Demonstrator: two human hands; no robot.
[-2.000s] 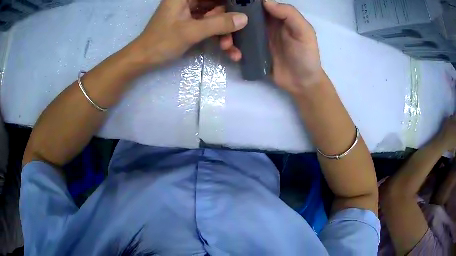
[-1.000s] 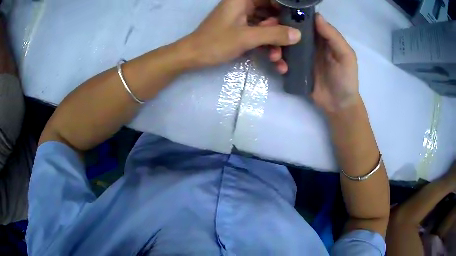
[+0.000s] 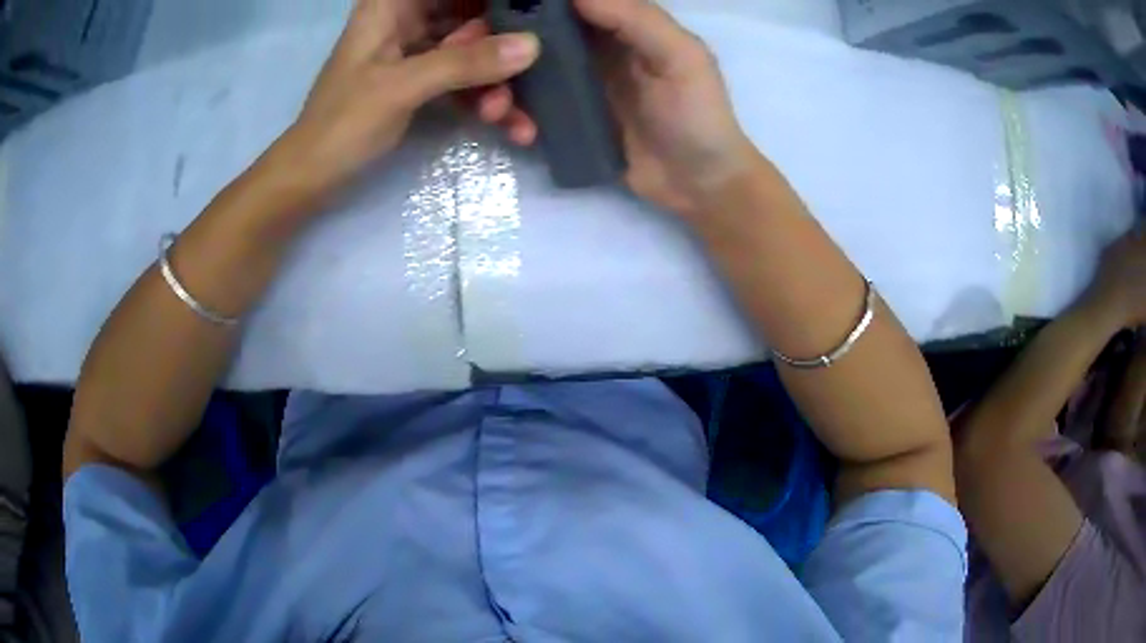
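A dark grey handheld fan (image 3: 569, 107) is held above the white foam-covered table at the top edge of the picture. Its straight handle points down towards me, and its head is cut off by the top edge. My left hand (image 3: 421, 63) grips the handle from the left, with the thumb lying on the front below a small dark spot. My right hand (image 3: 666, 94) is at the right side of the fan, fingers partly cut off by the top edge; its palm faces the handle. A bracelet is on each wrist.
The foam sheet (image 3: 603, 302) has shiny clear tape (image 3: 484, 239) over a seam, and another taped seam at right (image 3: 1015, 201). Grey boxes stand at the top right (image 3: 993, 38) and top left (image 3: 69, 44). Another person's arm (image 3: 1043, 415) is at the right edge. Blue stools show below the table.
The view has shifted, so the fan and both hands now sit further left and higher. The fan's head has passed out of the top edge, and its handle leans more. The grip looks much the same.
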